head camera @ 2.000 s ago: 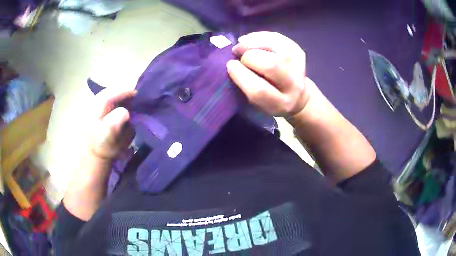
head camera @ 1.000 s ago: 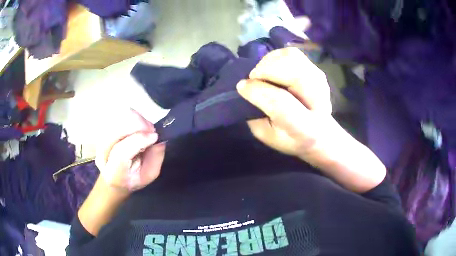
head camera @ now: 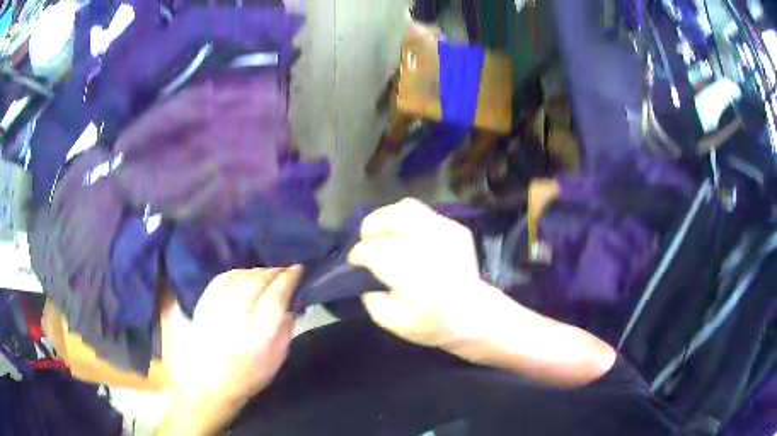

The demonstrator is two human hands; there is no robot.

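A dark navy garment piece (head camera: 328, 285) is stretched between my two hands, low in the middle of the view. My left hand (head camera: 247, 324) pinches its left end. My right hand (head camera: 417, 277) grips its right end with fingers and thumb. The cloth is partly hidden by my fingers and blends with the dark cloth behind it. A large heap of purple and navy pieces (head camera: 204, 153) lies just beyond and left of my hands, with small white labels on it.
A small wooden stool (head camera: 494, 89) with blue cloth over it stands on the pale floor (head camera: 341, 102) ahead. Purple cloth (head camera: 596, 243) is heaped at the right. Beside it hangs a black garment with white piping (head camera: 682, 255). Brown cardboard (head camera: 94, 353) shows under the left heap.
The view has turned from the pressing table and iron, past floor and cardboard, to the heap and stool. Both hands still hold the dark piece, now lower in view.
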